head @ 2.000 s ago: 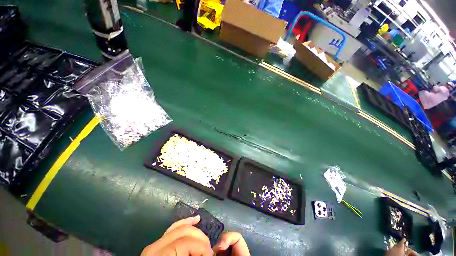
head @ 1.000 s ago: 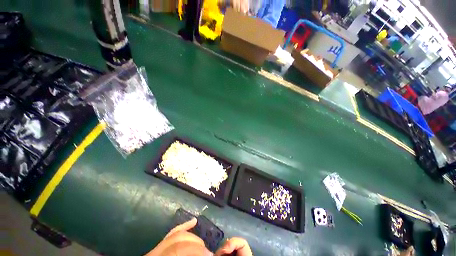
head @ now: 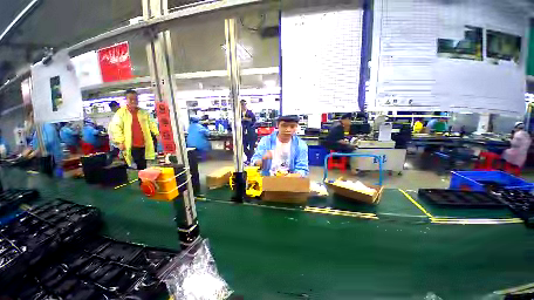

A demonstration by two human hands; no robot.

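Neither of my hands is in the picture. Nearest in front of me is the green bench. A clear zip-lock bag with white contents lies on it at the bottom, cut off by the lower edge, beside the foot of a metal post. Glossy black blister trays lie at the lower left. The two parts trays and the black housing are out of view.
A metal post with a yellow-orange device stands left of centre. Across the bench a person in blue sits behind a cardboard box. Paper sheets hang above. A blue crate and black trays are at right.
The view has swung up from the bench to the hall. My hands, the black housing and the two parts trays have left the picture. The zip-lock bag now shows at the bottom edge.
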